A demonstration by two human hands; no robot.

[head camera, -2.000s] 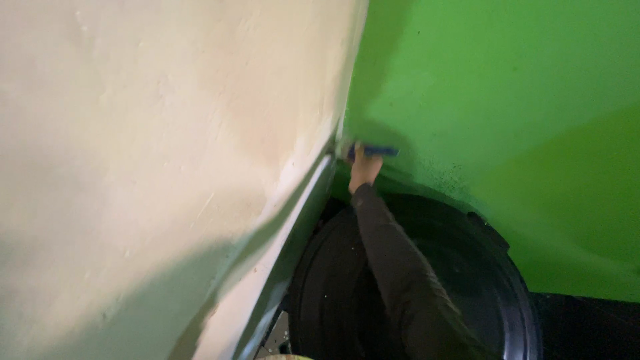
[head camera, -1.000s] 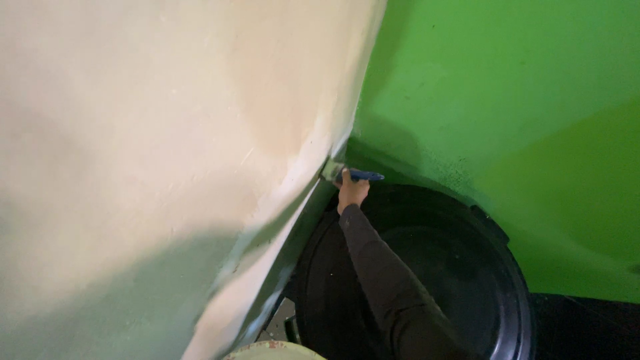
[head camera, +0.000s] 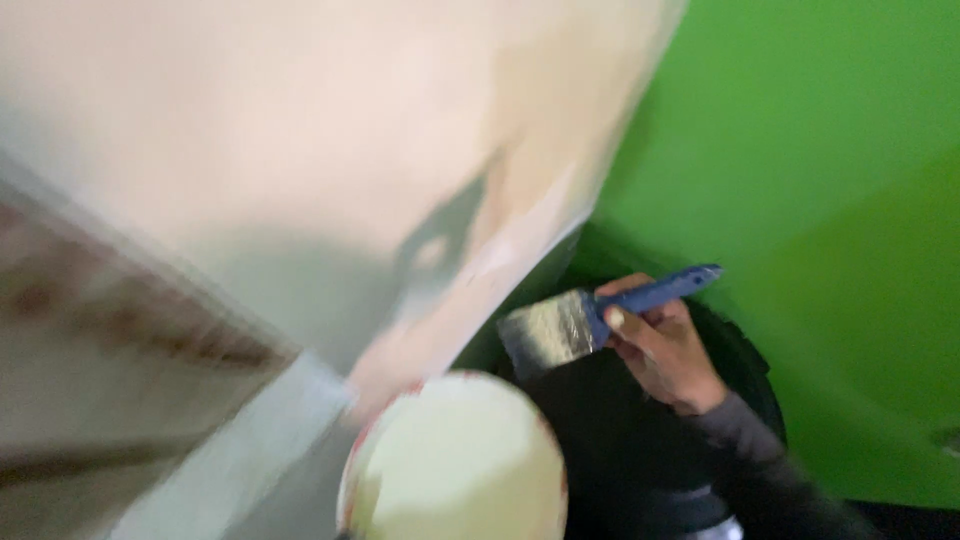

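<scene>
My right hand [head camera: 664, 349] is closed around the blue handle of a paintbrush [head camera: 555, 330], whose bristles are coated with pale paint and point left. Just below and left of the bristles is a round container of pale cream paint [head camera: 465, 457], its rim marked with red. The brush is apart from the cream wall [head camera: 337, 127], where its shadow falls. My left hand is out of view; whether it supports the paint container cannot be seen.
A large round black tub [head camera: 757, 375] lies under my right forearm, beside the green wall [head camera: 840, 150]. The two walls meet in a corner. At the lower left is a pale edge [head camera: 262, 427] next to a blurred brownish surface [head camera: 112, 330].
My right hand with the brush has moved away from the wall corner and is now near the paint container, which shows far more than before. The view has shifted clearly.
</scene>
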